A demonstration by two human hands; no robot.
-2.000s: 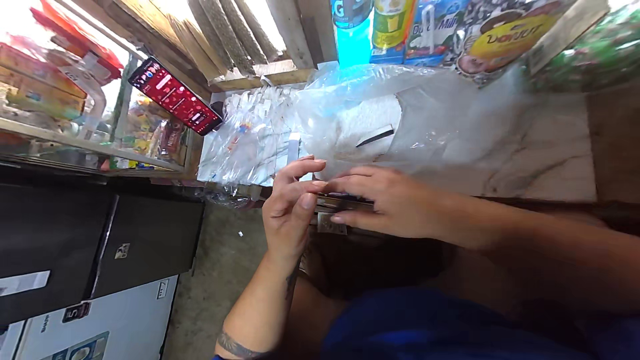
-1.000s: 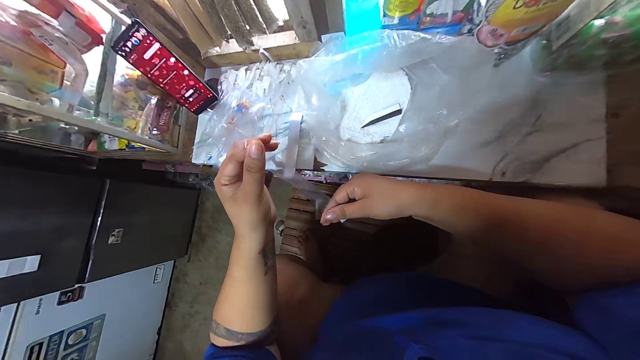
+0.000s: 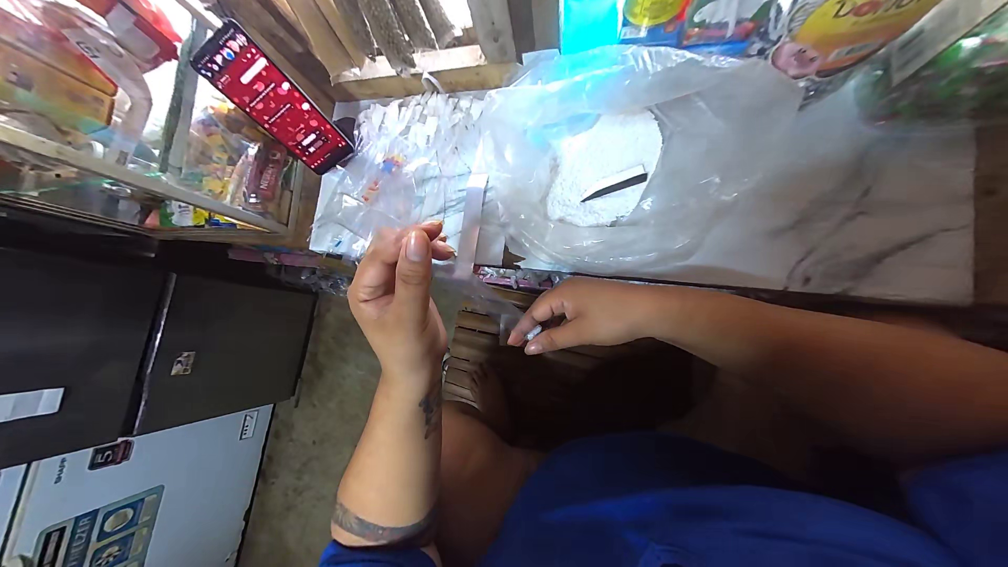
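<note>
My left hand (image 3: 405, 291) is raised at the centre, its thumb against the bent fingers; whether something thin is between them cannot be told. Lower and to the right, my right hand (image 3: 579, 316) pinches a small whitish piece (image 3: 534, 333) between thumb and fingertips. A translucent plastic strip (image 3: 470, 224) hangs over the table edge beside my left fingers, and clear plastic stretches toward my right hand. Beyond them, a large clear plastic bag (image 3: 709, 169) lies spread with white granular material (image 3: 579, 165) in it. A dark, narrow blade-like piece with a white part (image 3: 616, 187) rests on top.
Small clear plastic packets (image 3: 425, 126) lie on the marble-patterned tabletop (image 3: 882, 228) at the left. A lit phone (image 3: 272, 98) leans by a glass display case (image 3: 142, 185). Colourful product packs (image 3: 843, 35) stand along the back. A wooden slatted surface (image 3: 472, 339) and my leg are below the table edge.
My hands were together around a dark, flat object two seconds ago; they are now apart, and that object is out of sight. My left hand has come up beside the strip.
</note>
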